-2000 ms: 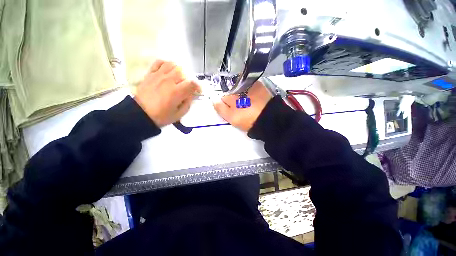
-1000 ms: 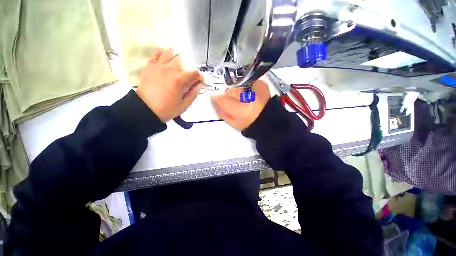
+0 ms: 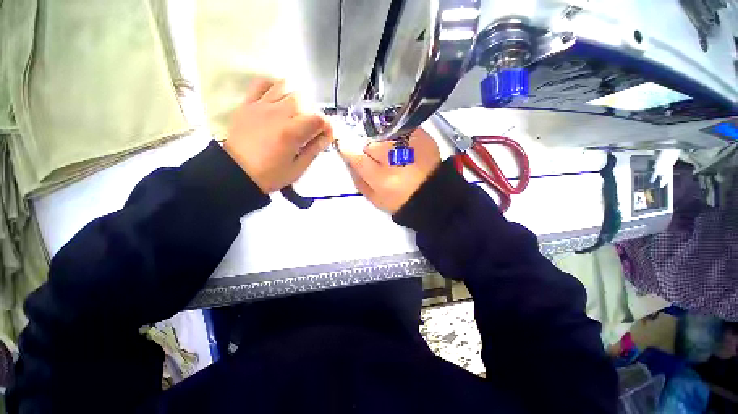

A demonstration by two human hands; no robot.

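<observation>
A pale khaki-green garment panel (image 3: 235,48) lies left of the sewing machine head (image 3: 558,81), its upper part washed out by glare. My left hand (image 3: 279,136) rests at the panel's lower edge, fingers curled and pinching the cloth edge left of the needle area. My right hand (image 3: 394,171) is just right of it, below the presser foot (image 3: 368,121), partly behind a small blue knob (image 3: 401,155). Its thumb and finger point at the same cloth edge; what lies between them is too bright to tell.
Red-handled scissors (image 3: 494,166) lie right of my right hand. A stack of khaki pieces (image 3: 97,89) is at the left. A ruler strip (image 3: 324,279) runs along the table's front edge. A dark green tie (image 3: 608,202) and a person's checked clothing (image 3: 688,259) are at the right.
Since two seconds ago the view has shifted and the scissors show more fully. Over the last second my right thumb has moved closer to my left fingertips; my left hand has barely moved.
</observation>
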